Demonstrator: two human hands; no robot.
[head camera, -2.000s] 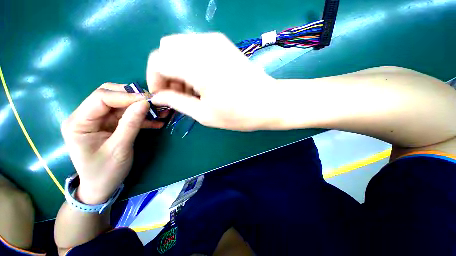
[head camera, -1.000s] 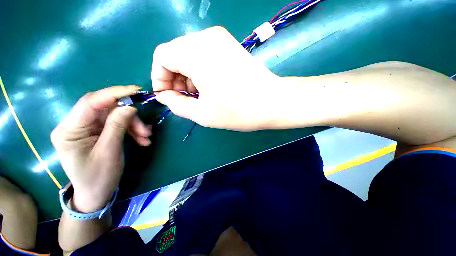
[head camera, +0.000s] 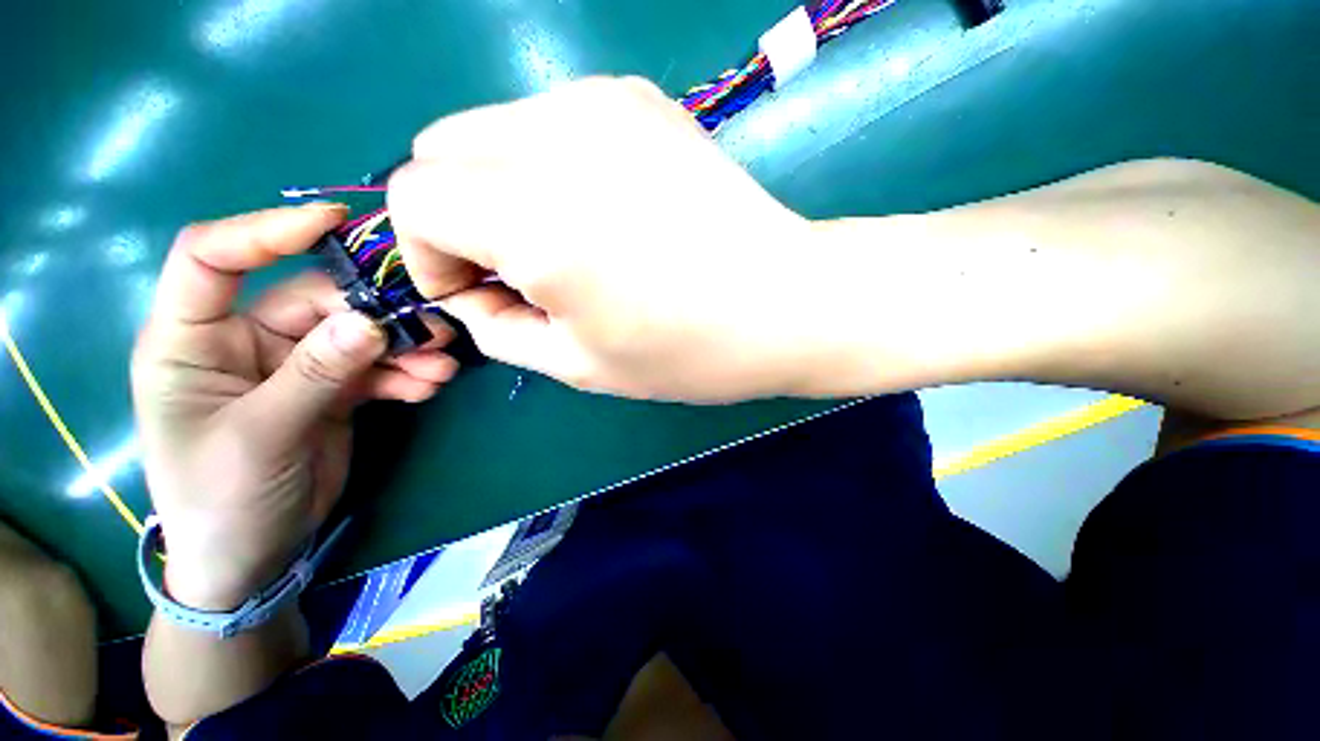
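A black connector housing (head camera: 348, 272) is held tilted in the fingers of my left hand (head camera: 239, 348). Several coloured wires run from it under my right hand (head camera: 579, 239). My right thumb and fingers pinch a thin dark wire close to the housing's lower end; its tip is too small to make out. A pinkish-red lead (head camera: 336, 190) with a bright tip sticks out left above the housing. The wire harness (head camera: 738, 90) comes out beyond my right hand, with a white label (head camera: 789, 45) around it.
A black connector end (head camera: 979, 12) shows at the top edge of the glossy green table (head camera: 608, 463). A yellow line (head camera: 65, 410) runs down the left. Another person's arm (head camera: 44, 623) is at the lower left.
My left hand has turned the housing so its wired side shows, and its fingers have closed on it again. The far harness and label have shifted slightly. The red lead now sticks out left.
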